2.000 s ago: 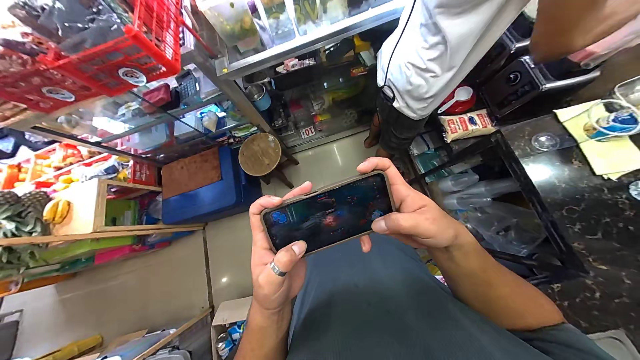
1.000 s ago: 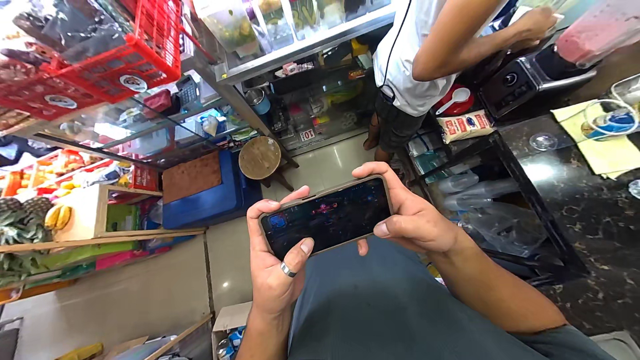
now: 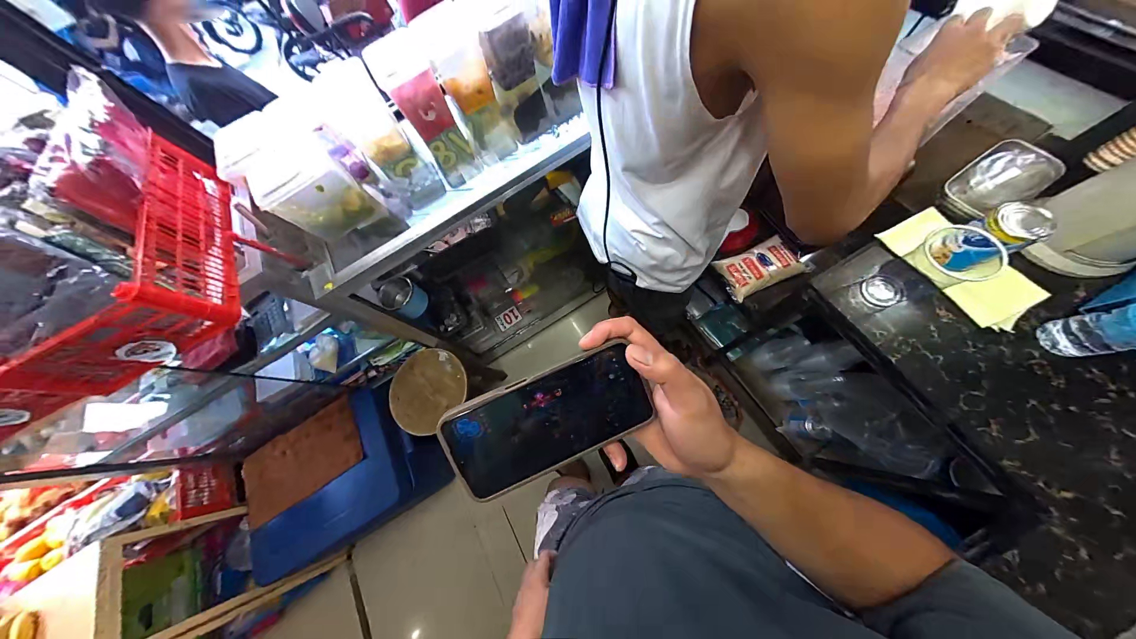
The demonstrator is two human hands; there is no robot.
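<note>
A smartphone (image 3: pixel 548 421) in a pale-edged case lies sideways and tilted in my right hand (image 3: pixel 679 404), its dark screen lit with small coloured spots. My right fingers and thumb grip only its right end; the left end is free. Low in the picture, beside my trouser leg (image 3: pixel 657 568), shows a narrow part of my left hand (image 3: pixel 531 596), off the phone. Its fingers are mostly hidden, so its shape cannot be told.
A person in a white sleeveless top (image 3: pixel 657 160) stands ahead at the counter. A round stool (image 3: pixel 428 391) and blue cooler (image 3: pixel 328 506) stand left, below red crates (image 3: pixel 182 257). A dark patterned countertop (image 3: pixel 1047 426) holds a can (image 3: pixel 1021 224) and yellow cloth (image 3: pixel 994 297).
My left hand has let go of the phone and dropped low beside my leg. The right hand still holds it. The person ahead now stands farther into view, and the view has shifted.
</note>
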